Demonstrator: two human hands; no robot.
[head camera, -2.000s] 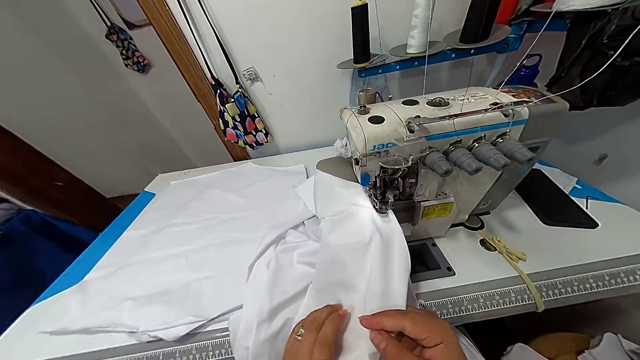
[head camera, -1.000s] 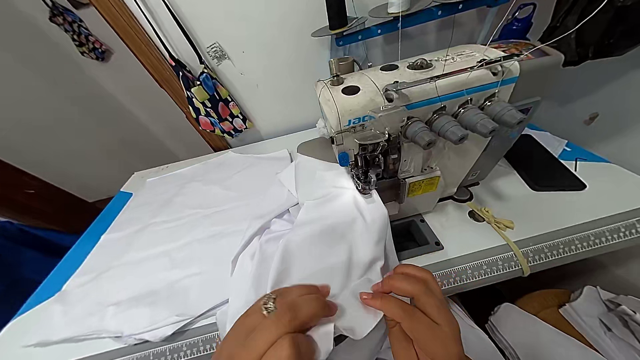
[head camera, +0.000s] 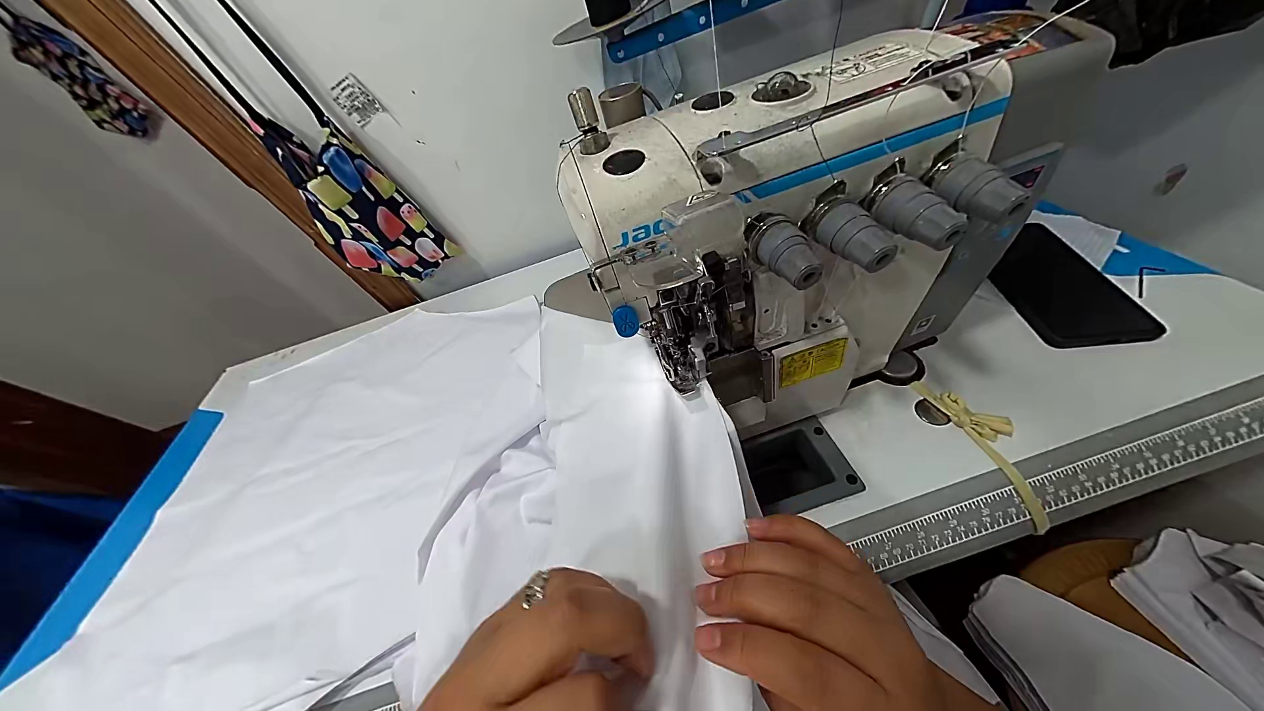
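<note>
White fabric runs from under the presser foot of an overlock sewing machine toward me. My left hand, with a ring on one finger, is curled on this fabric near the front edge of the table, pinching a fold; its fingertips are partly hidden. My right hand lies along the fabric's right edge, fingertips on top and the thumb out of sight. Another white fabric piece lies spread out to the left.
A ruler tape runs along the table's front edge, with a yellow tied band over it. A black phone-like slab lies right of the machine. Folded white fabric is at lower right. A patterned pouch hangs behind.
My right hand has moved up along the fabric's right edge, its fingers now laid flatter. My left hand has curled on the fabric. The view has come closer to the machine.
</note>
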